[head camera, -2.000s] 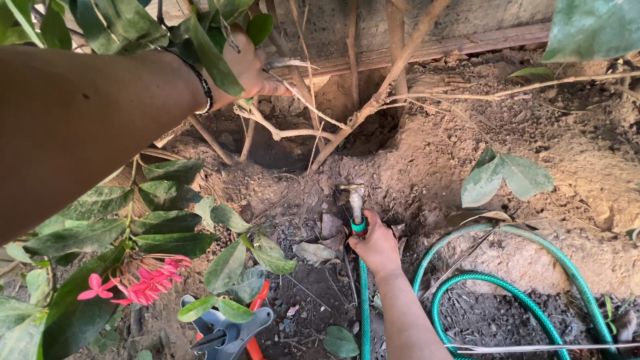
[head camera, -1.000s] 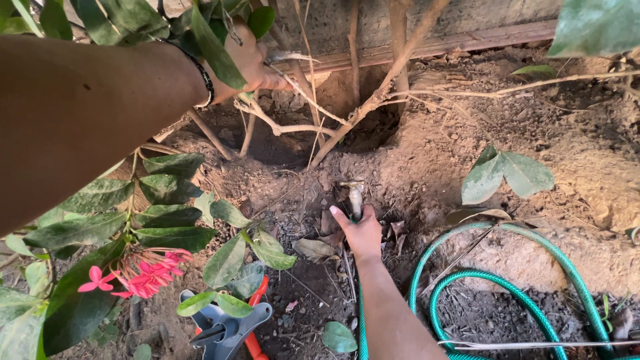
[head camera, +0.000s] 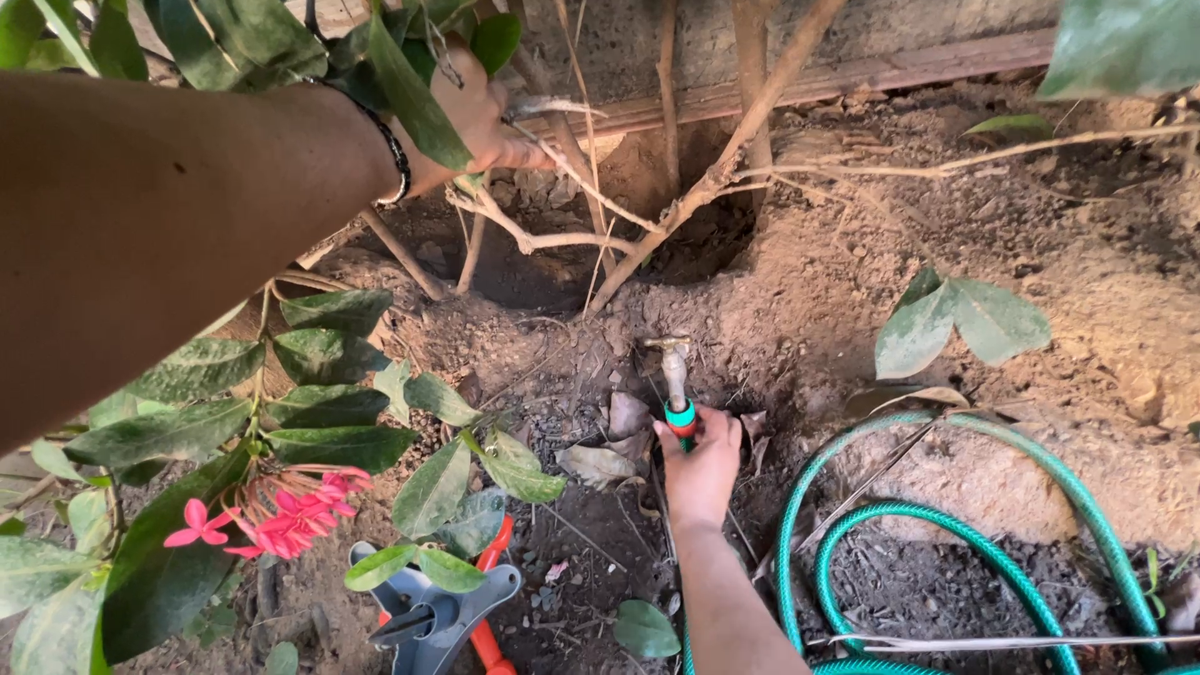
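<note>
My right hand (head camera: 701, 461) grips the green and red hose connector (head camera: 682, 419), which sits at the spout end of a small metal garden tap (head camera: 673, 364) low in the soil. From under my wrist the green garden hose (head camera: 825, 525) runs down and coils at the lower right. My left hand (head camera: 473, 117), a braided bracelet at its wrist, reaches across the upper left among leaves and is at the shrub's thin branches; its fingers are partly hidden, so its hold is unclear.
Shrub stems (head camera: 694, 197) rise from a hollow by the wall (head camera: 862, 42). Pink flowers (head camera: 291, 516) and leaves hang at left. A grey plastic base with spikes (head camera: 436, 609) and orange parts (head camera: 485, 642) lies at the lower left. A dry stick (head camera: 1012, 644) crosses the hose.
My right hand was up against the tap a second ago, covering the connector. It has moved down a little, and the connector's green and red rings now show.
</note>
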